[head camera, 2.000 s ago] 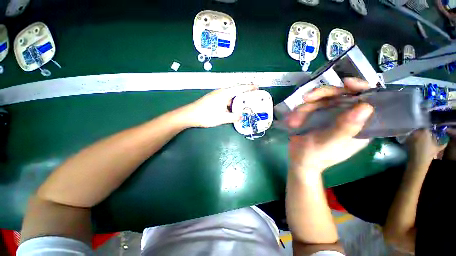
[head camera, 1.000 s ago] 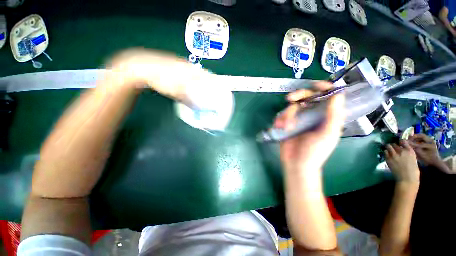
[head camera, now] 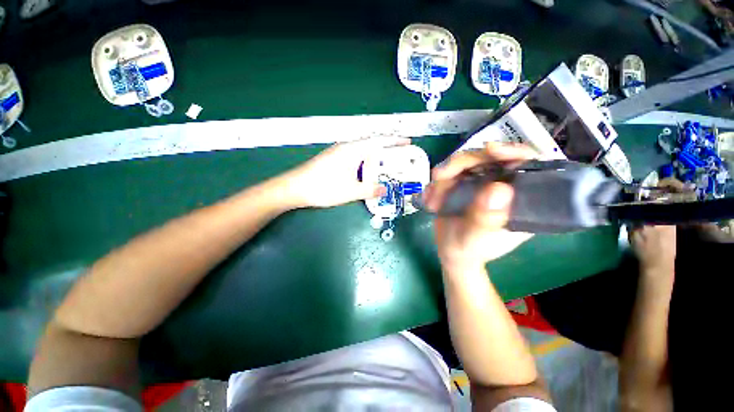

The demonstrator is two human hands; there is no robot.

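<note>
My left hand (head camera: 342,175) holds a white rounded housing (head camera: 408,163) from its left side on the green bench. A blue circuit board (head camera: 390,193) and a solid-blue component (head camera: 412,188) sit inside it. Small round discs hang from its near edge. My right hand (head camera: 481,205) grips a grey electric screwdriver (head camera: 551,195), lying nearly level with its cable running right. Its front end is beside the housing's right edge; the tip is hidden or blurred, so contact cannot be told.
A white and grey screw feeder (head camera: 567,113) stands behind my right hand. Several housings with blue parts (head camera: 133,66) lie beyond the white strip (head camera: 225,135). At right are a blue heap of parts (head camera: 698,157) and a neighbour's arm (head camera: 653,257).
The left hand, blurred with a housing one second ago, is now steady further right. The screwdriver has turned level, its front end beside the housing. The far housings have shifted in view.
</note>
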